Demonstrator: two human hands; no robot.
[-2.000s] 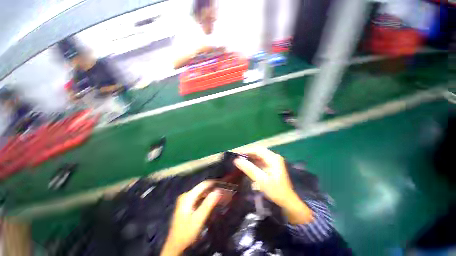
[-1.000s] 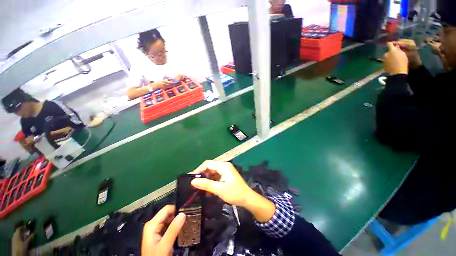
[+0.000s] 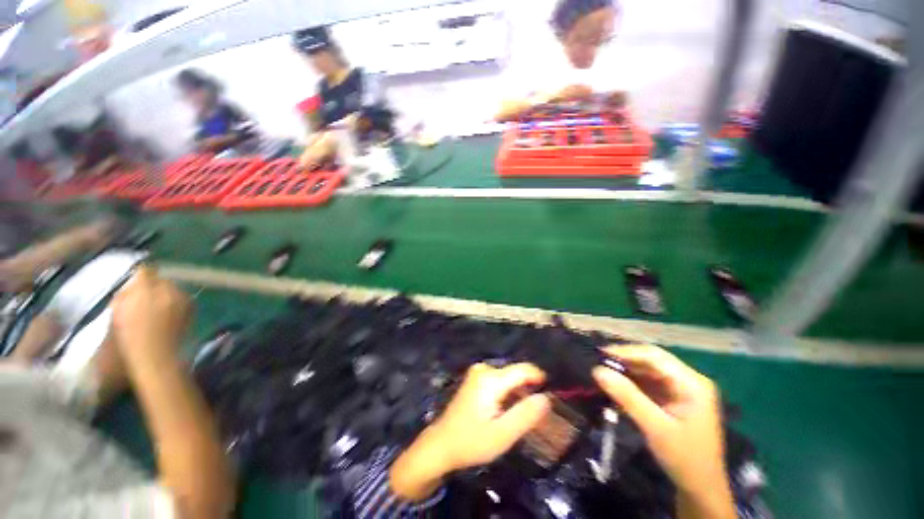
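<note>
My left hand (image 3: 484, 424) grips the lower side of a part-assembled phone (image 3: 552, 434), whose coppery lower area shows. My right hand (image 3: 661, 403) has its thumb and fingers closed around the phone's upper end, where a thin red line shows. The phone's black upper part blends with the heap behind it. The wide heap of small black pieces (image 3: 304, 375) lies below and around both hands, with a few shiny silver faces. A slim whitish stick (image 3: 607, 446) lies on the heap between my hands. The view is blurred.
A pale edge strip (image 3: 486, 307) divides the worktop from the green belt (image 3: 507, 248), which carries spaced phones (image 3: 644, 290). Red trays (image 3: 573, 150) stand on the far side with seated people. A grey upright (image 3: 846, 223) is at right. A neighbour's arm (image 3: 167, 375) is close at left.
The view has swung left, bringing the neighbour's arms and more of the heap into sight. Both hands still hold the phone, now tilted and further right in the picture.
</note>
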